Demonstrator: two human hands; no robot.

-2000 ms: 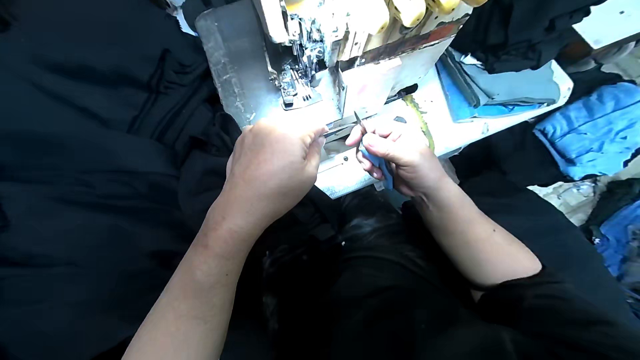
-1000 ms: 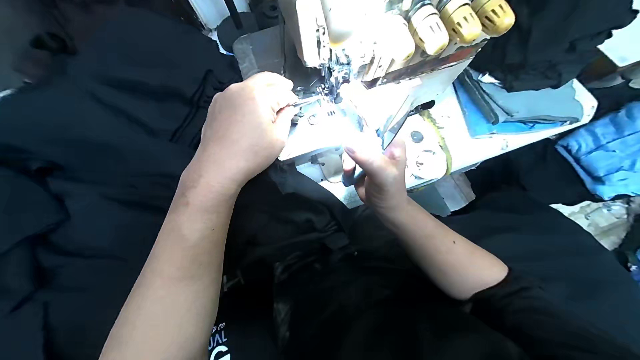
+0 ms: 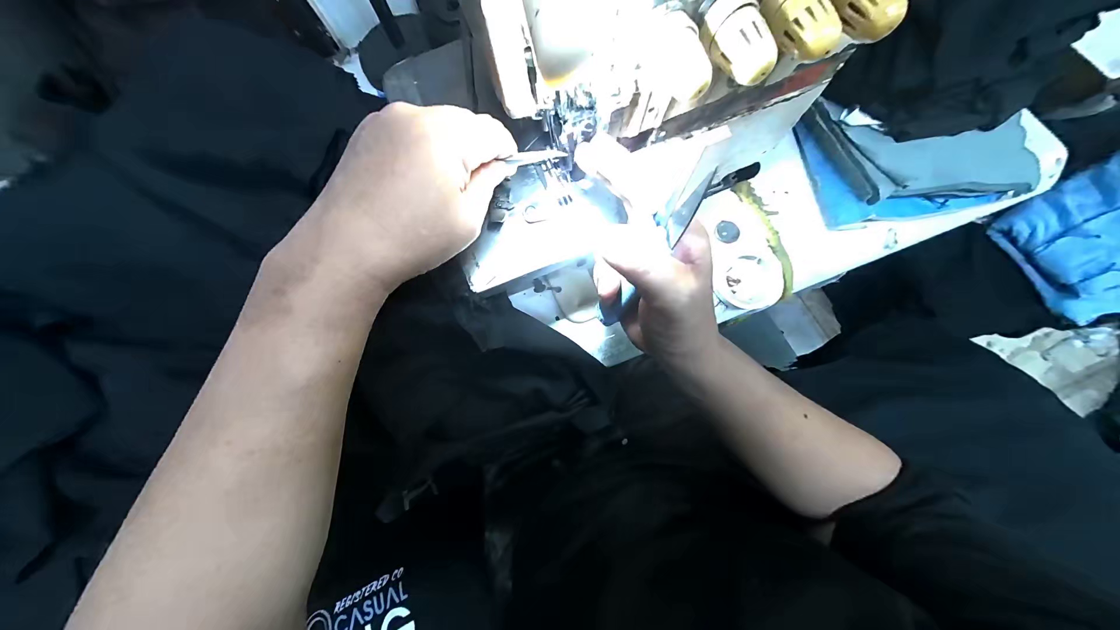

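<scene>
My left hand (image 3: 429, 179) pinches tweezers (image 3: 538, 157), whose tips point at the needle area of an overlock sewing machine (image 3: 569, 122). Just right of the presser foot, my right hand (image 3: 656, 271) holds a small tool with a blue handle and a metal blade (image 3: 687, 210), perhaps thread snips. Its index finger reaches up near the needle. Strong lamp glare washes out that finger and the machine plate, so any thread there cannot be made out.
Black fabric (image 3: 175, 219) lies at the left and across the lap. Folded grey cloth (image 3: 945, 157) rests on blue cloth (image 3: 840, 192) at the table's right. A bright blue garment (image 3: 1067, 236) is at the far right. Yellow tension knobs (image 3: 801, 26) top the machine.
My left hand has moved up to the needle area. My right hand has moved from beside it to the right of the presser foot, and its index finger now extends towards the needle.
</scene>
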